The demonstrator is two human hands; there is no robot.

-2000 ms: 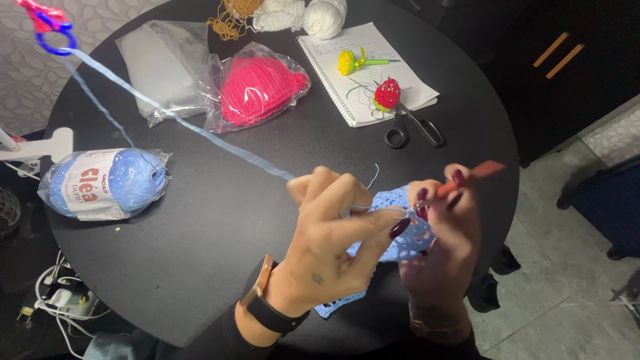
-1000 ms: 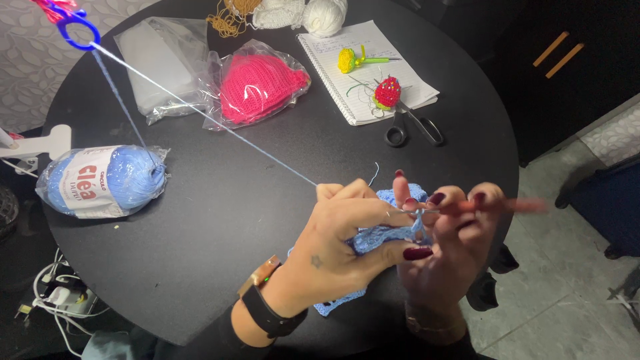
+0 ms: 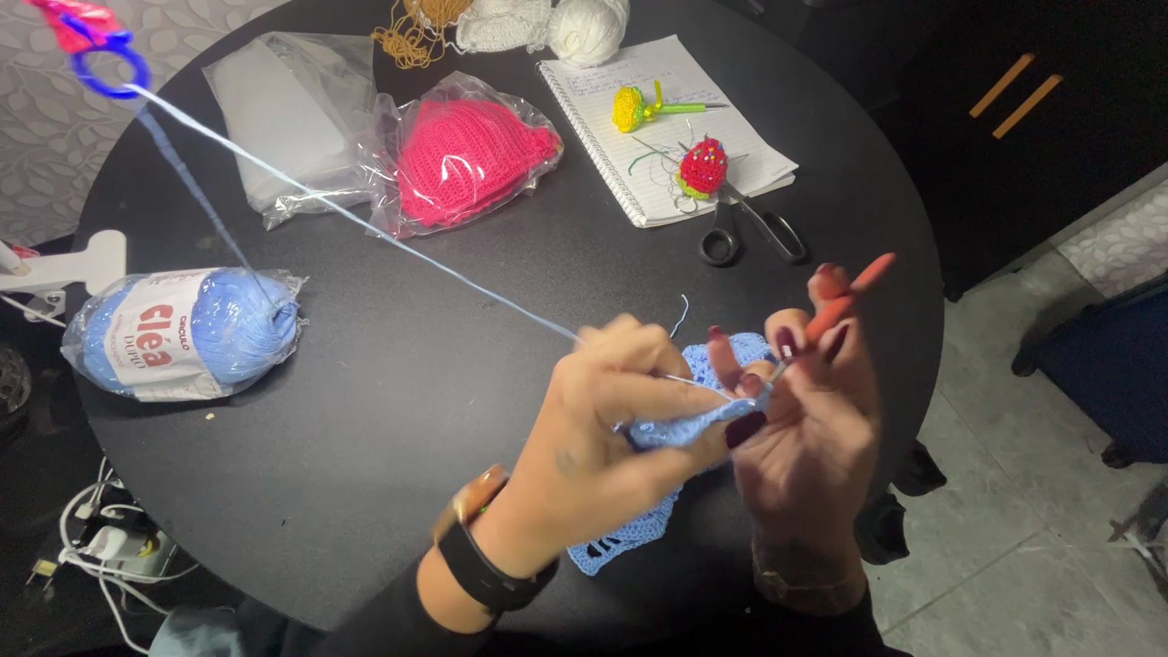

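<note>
My left hand [image 3: 611, 429] pinches the edge of a light blue crochet piece [image 3: 630, 534], which hangs below and behind the fingers. A taut strand of blue yarn [image 3: 438, 260] runs to this hand from a blue ring [image 3: 109, 68] at the upper left. From the ring the strand drops to a wrapped ball of blue yarn [image 3: 192, 333] on the table's left side. My right hand [image 3: 812, 401] grips a crochet hook with an orange handle [image 3: 849, 297], its metal tip at the worked edge beside my left thumb. The stitch at the tip is blurred.
Black scissors [image 3: 762, 228], a red crocheted strawberry with pins [image 3: 703, 166] and a yellow crocheted flower [image 3: 629, 109] lie on or by a spiral notebook [image 3: 598, 151]. Beyond are bagged pink crochet [image 3: 470, 160], a clear plastic packet [image 3: 287, 128] and white yarn [image 3: 589, 27]. Cables [image 3: 100, 538] lie lower left.
The orange hook has swung from nearly level to tilted up at the right as my right hand turned. My left hand still holds the blue piece. The ring has shifted a little.
</note>
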